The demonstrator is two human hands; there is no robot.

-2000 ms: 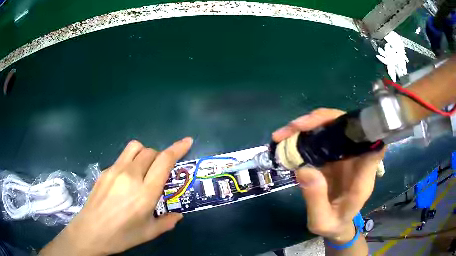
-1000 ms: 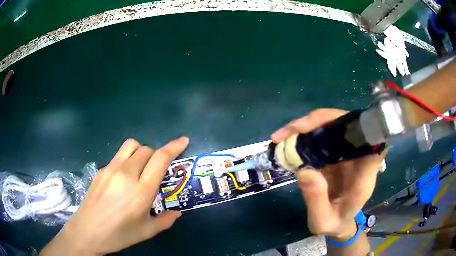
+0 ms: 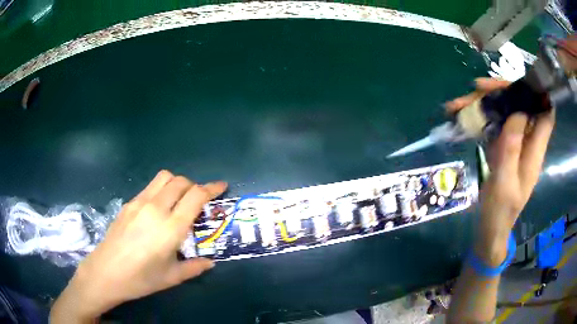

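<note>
An open power strip base (image 3: 329, 215) lies lengthwise on the dark green work surface, crowded with white blocks, blue and yellow wires and a yellow round component at its right end. My left hand (image 3: 142, 243) grips its left end, fingers at the far edge and thumb at the near edge. My right hand (image 3: 515, 152) holds the glue dispensing gun (image 3: 506, 107), slightly blurred. Its pale tapered nozzle (image 3: 421, 144) points left, beyond the strip and not touching it. The coiled white power cord (image 3: 50, 231) in clear plastic lies left of my left hand.
A speckled white rail (image 3: 253, 11) curves along the far side. A grey metal post (image 3: 506, 22) stands at the upper right beside a white bundle (image 3: 508, 62). A small brown ring (image 3: 30, 93) lies at the far left. A blue stool (image 3: 550, 243) shows at the lower right.
My right hand has moved the dispensing gun up and right, away from the strip, uncovering its right end. The nozzle no longer sits over the wires. My left hand stays at the left end.
</note>
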